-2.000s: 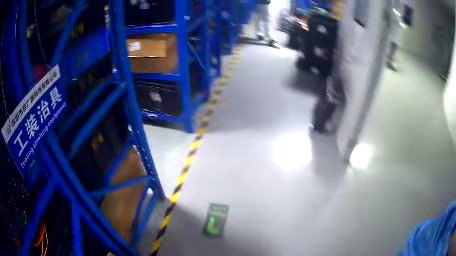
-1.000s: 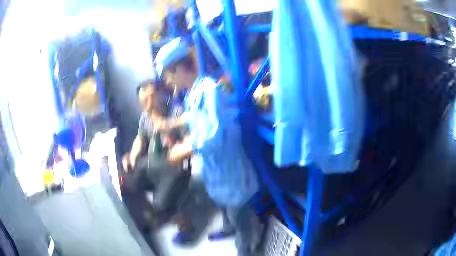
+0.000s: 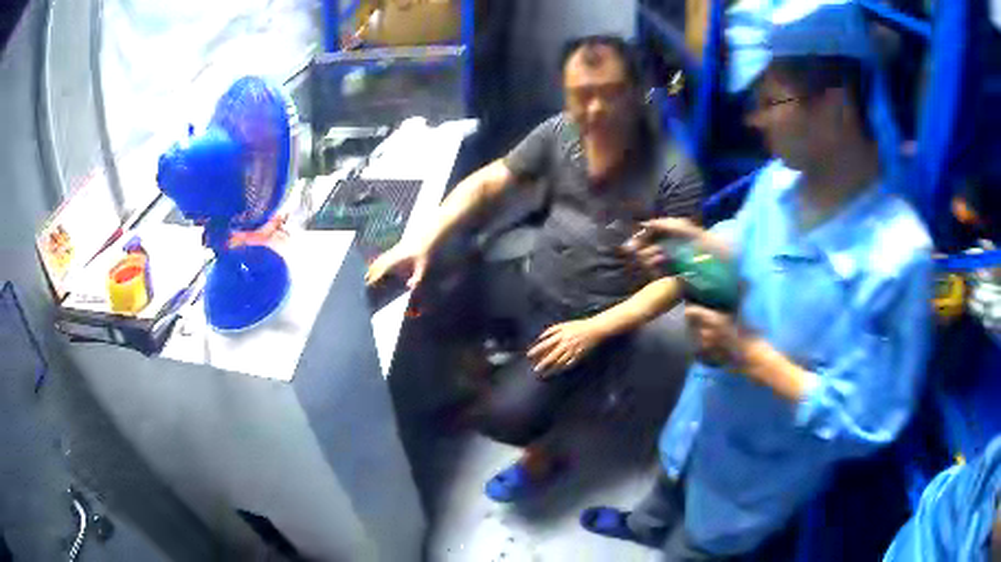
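Neither of my hands is in the picture. A piece of light blue cloth, perhaps my sleeve, shows at the lower right edge (image 3: pixel 953 516). Nearest in front stands a white-topped desk (image 3: pixel 329 258) with grey side panels. On it is a blue desk fan (image 3: pixel 247 302) with a round base and a wire guard. A yellow and orange container (image 3: pixel 130 285) stands left of the fan on a dark flat item. A dark perforated item (image 3: pixel 368 214) lies farther back on the desk.
A person in a dark shirt (image 3: pixel 593 231) sits beside the desk, one hand on its edge. A person in a light blue coat and cap (image 3: pixel 812 329) stands to the right, holding a green item (image 3: pixel 706 274). Blue racks (image 3: pixel 944 121) stand behind them. Grey floor (image 3: pixel 488 538) shows between.
The view has swung from the corridor and racks to the desk. The desk and the two people now show larger and sharper, and the hanging blue cloth is out of view.
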